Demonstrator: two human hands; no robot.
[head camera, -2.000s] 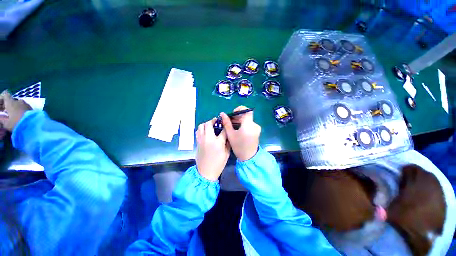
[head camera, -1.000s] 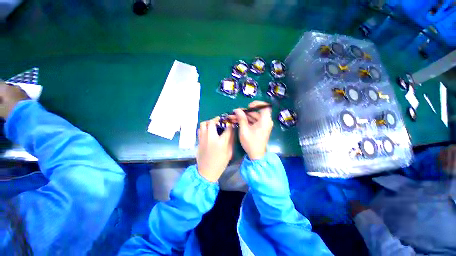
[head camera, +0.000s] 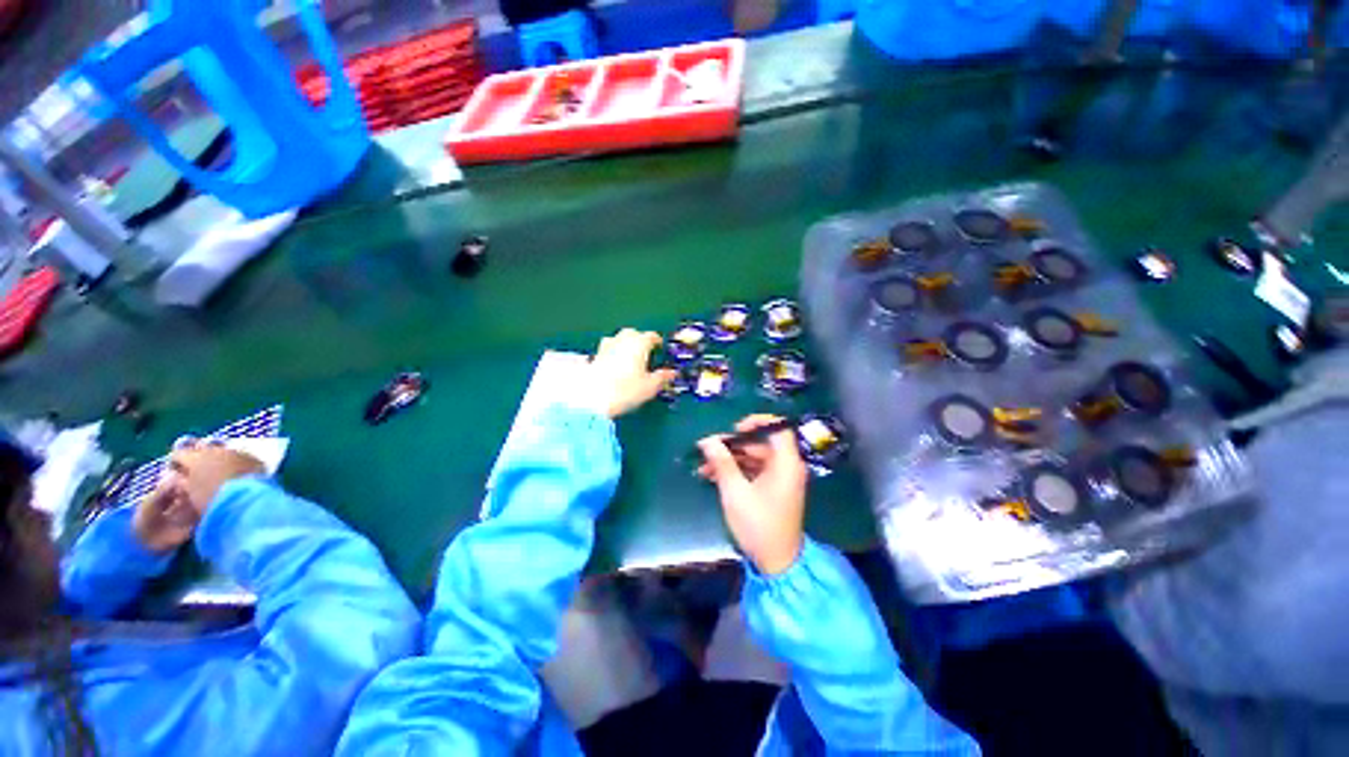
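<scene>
My left hand reaches to the left edge of a group of round housings with pale squares and yellow inside. Its fingertips are at the leftmost housing, partly hidden; whether they grip it is unclear. My right hand holds dark tweezers level, beside a separate housing. White adhesive strips lie partly under my left forearm. A dark round piece lies further left on the green bench.
A stack of clear blister trays with round displays stands at right. A red divided bin and blue stool are beyond. A neighbour's hands work at a patterned sheet at left. Another dark piece lies farther back.
The view has tilted up. My hands have separated, and my left hand has moved to the housing group. The piece between my hands is gone from there; a dark piece now lies at left.
</scene>
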